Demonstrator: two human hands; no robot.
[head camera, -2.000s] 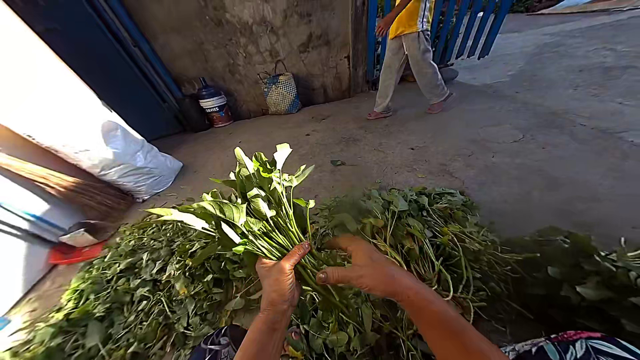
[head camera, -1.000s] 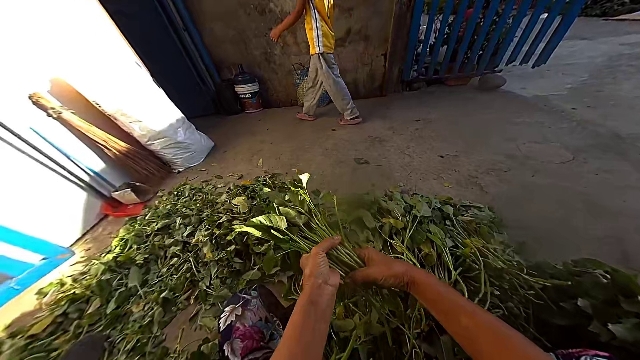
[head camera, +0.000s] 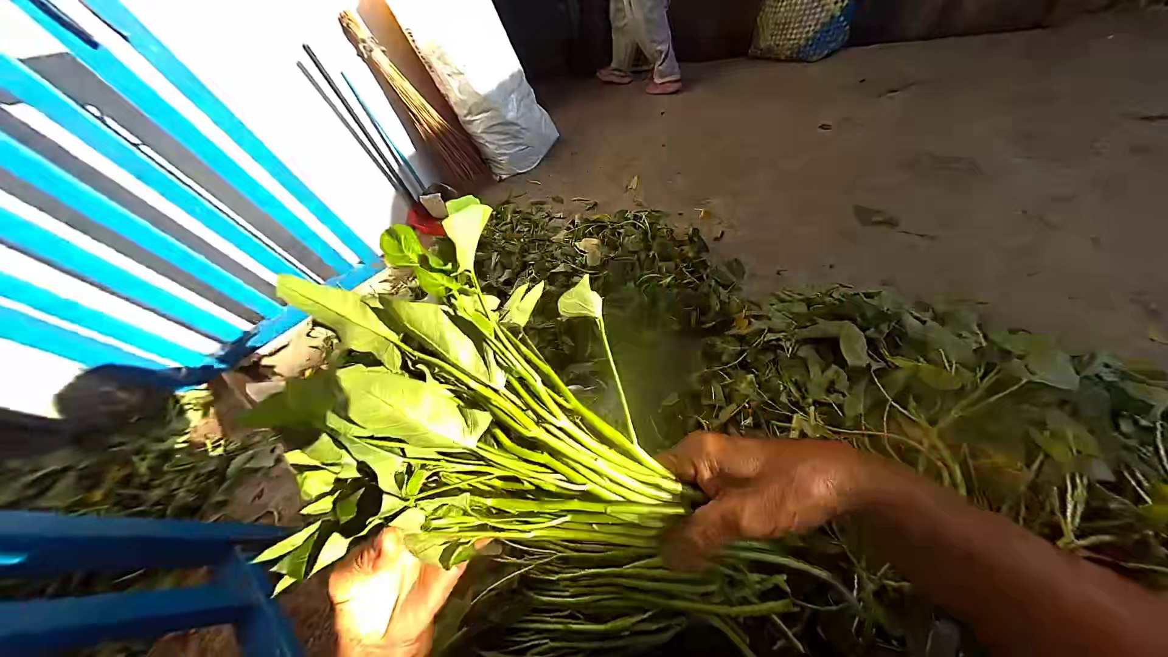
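Note:
A bunch of leafy green stems (head camera: 566, 456) lies sideways in front of me, its broad leaves to the left and its bare stems to the right. My right hand (head camera: 766, 488) grips the stems near their right part. At the lower left, my left hand (head camera: 392, 584) is under the leafy part, brightly sunlit; its fingers are partly covered by leaves, and whether it grips anything cannot be told. More stems run below the bunch, towards the bottom edge.
Piles of cut greens (head camera: 912, 383) cover the ground ahead and to the right. Blue slatted rails (head camera: 137, 192) and a blue frame (head camera: 137, 579) stand at the left. A stick broom (head camera: 420, 105), a white sack (head camera: 502, 109), a woven bag (head camera: 803, 27) and a person's legs (head camera: 646, 41) are farther off.
My hands, together on the stems before, are now apart, the left one by the leaves. The person behind has walked left. The view has swung left.

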